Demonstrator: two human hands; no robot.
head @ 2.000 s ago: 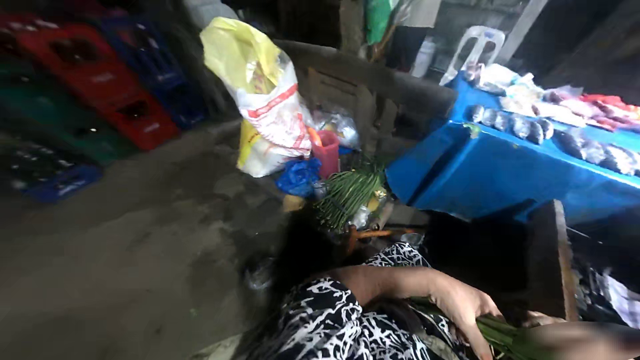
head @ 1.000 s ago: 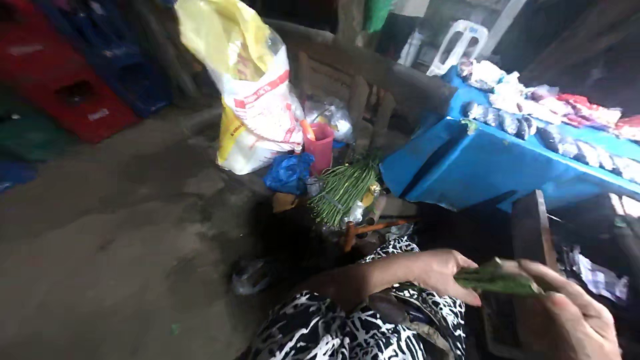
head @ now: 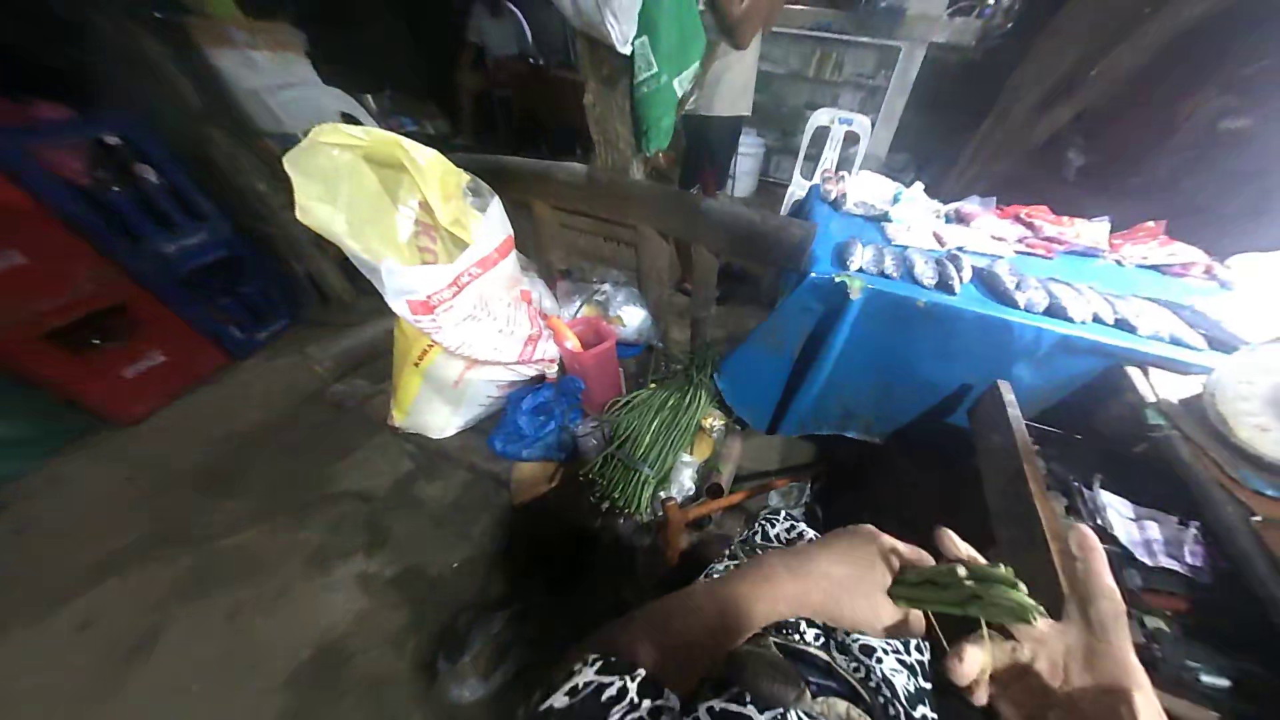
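Observation:
A small bundle of green string beans (head: pixel 965 592) lies between my two hands at the lower right. My left hand (head: pixel 860 580) grips its left end, the fingers curled about it. My right hand (head: pixel 1070 640) is at the bundle's right end, palm up and fingers spread; thin strands hang from the bundle near its thumb and finger. A larger bunch of long green beans (head: pixel 655 440) rests low down beyond my left forearm, beside a pink plastic container (head: pixel 592 368) and a blue plastic bag (head: pixel 540 420).
A blue-covered table (head: pixel 860 350) bears rows of fish (head: pixel 1070 300) and bagged goods. A tall white and yellow sack (head: pixel 470 300) stands left of centre. Bottle crates (head: pixel 110 310) are at the left. Near my right hand rises a wooden board (head: pixel 1015 480). A person (head: pixel 728 90) stands behind.
My right hand's fingers have spread apart beside the bundle, where one second ago they were closed round its right end. My left hand still grips it.

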